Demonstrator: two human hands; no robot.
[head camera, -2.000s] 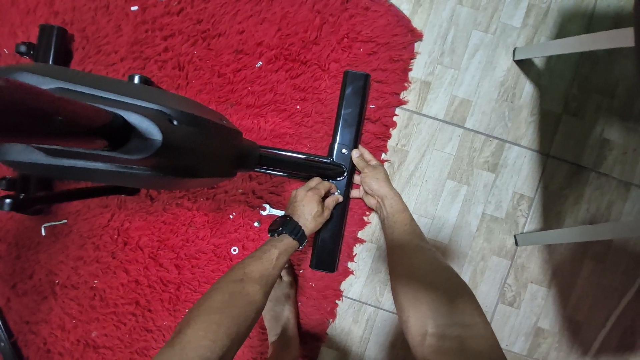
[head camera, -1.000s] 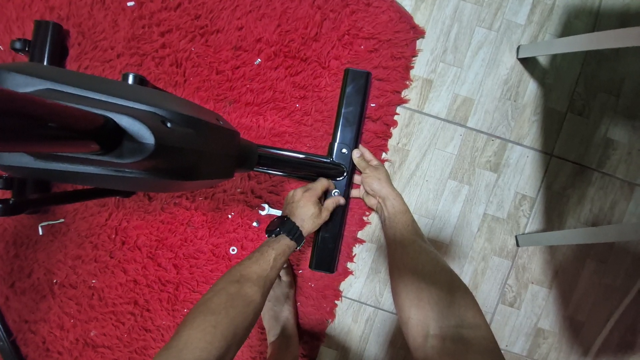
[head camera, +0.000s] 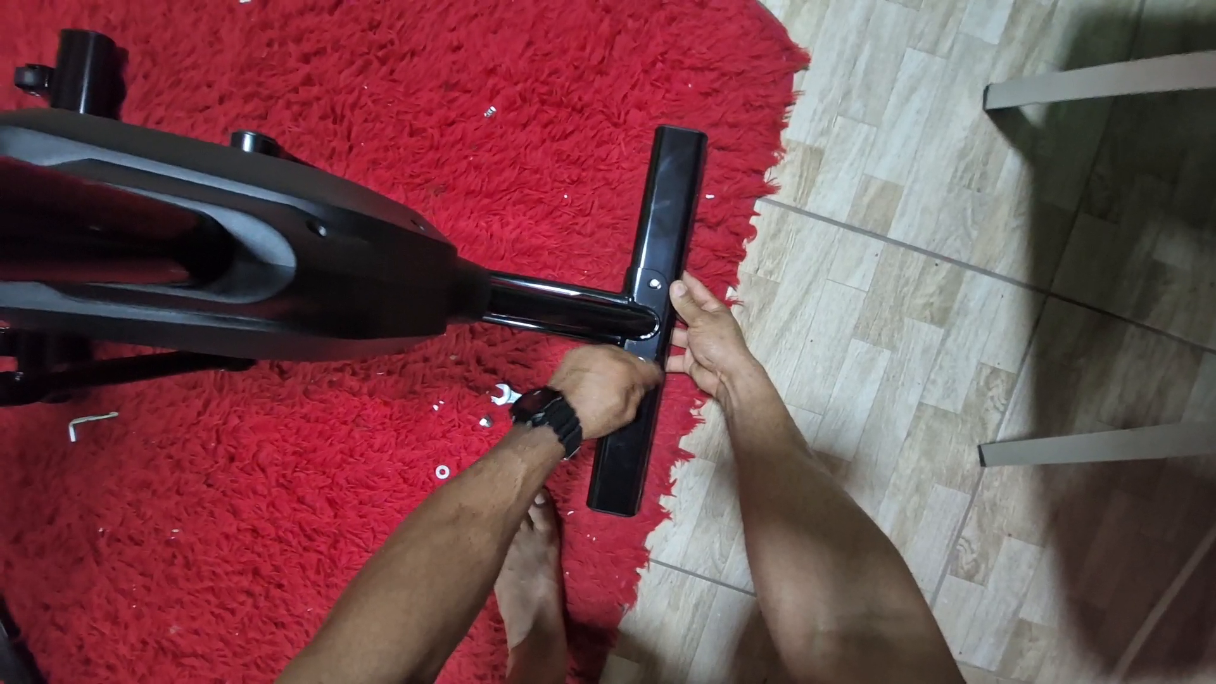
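A black metal stabilizer bar lies across the end of a glossy black tube on what looks like an exercise bike's frame, with a dark plastic housing behind it. One bolt head shows on the bar above the joint. My left hand, a black watch on its wrist, is over the bar just below the joint; its fingertips are at a small fastener there, mostly hidden. My right hand grips the bar's right edge, thumb on the side and fingers reaching underneath.
An open-end wrench, a washer and a small nut lie on the red shaggy rug left of the bar. A hex key lies farther left. Two pale furniture legs stand over the tiled floor at right.
My left hand has turned over at the joint, its back now covering the fastener that showed a second ago. My right hand has stayed at the bar's edge.
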